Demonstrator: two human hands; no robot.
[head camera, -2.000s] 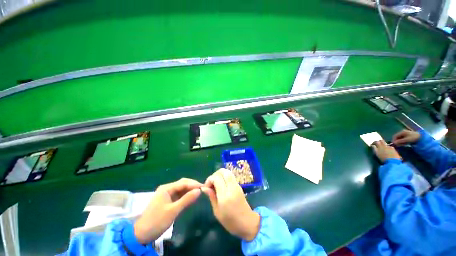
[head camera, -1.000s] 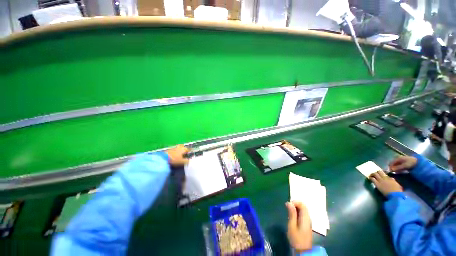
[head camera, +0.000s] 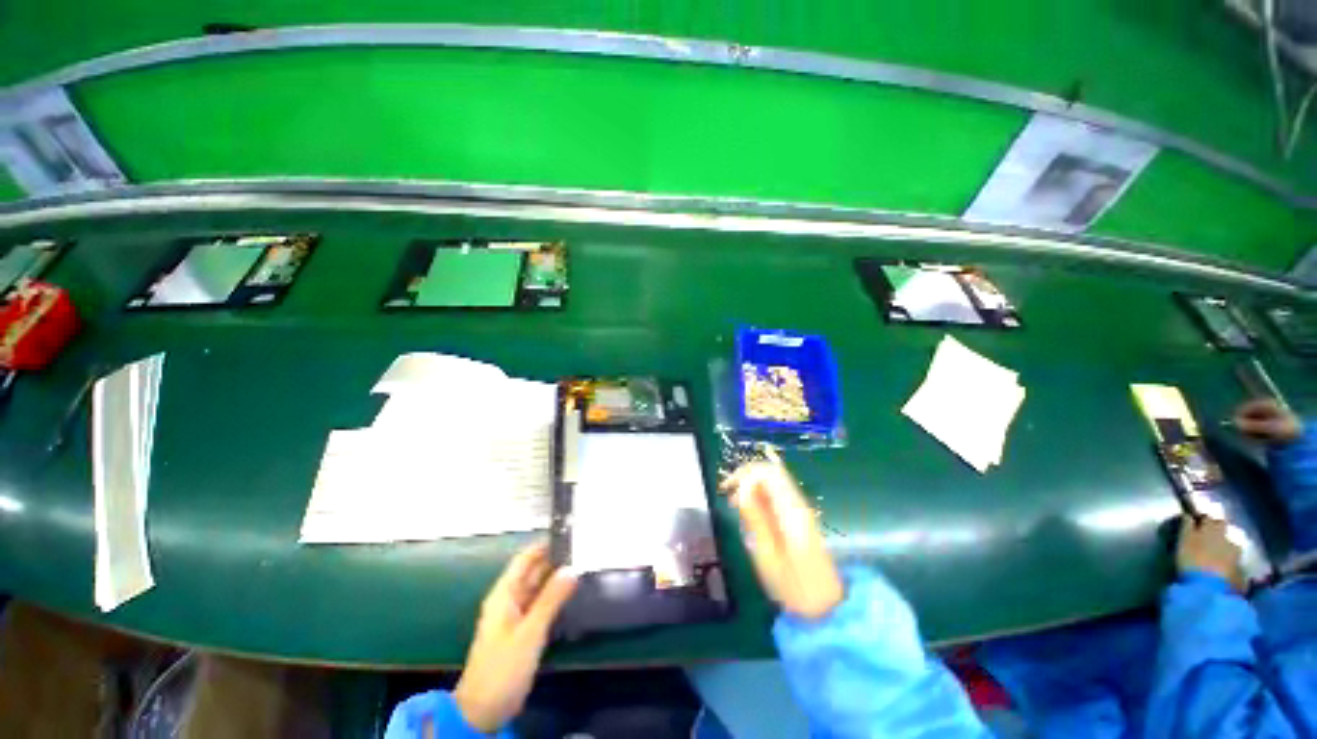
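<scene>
An open black-edged tablet unit lies on the dark green bench in front of me, its circuit end away from me and a large white panel in its middle. My left hand is at its lower left edge, thumb and fingers on the frame. My right hand is just right of the unit, blurred, at a pile of small dark components; whether it holds one I cannot tell. A blue parts bin with small tan components stands behind that hand, on clear plastic.
White lined sheets overlap left of the unit. Long paper strips lie far left, pale sheets right of the bin. More tablets lie along the green partition. Another person's hands work at far right. A red object is far left.
My left hand has come back from the far side of the bench, and a tablet unit now lies before me. My right hand has left the pale sheets for the dark components.
</scene>
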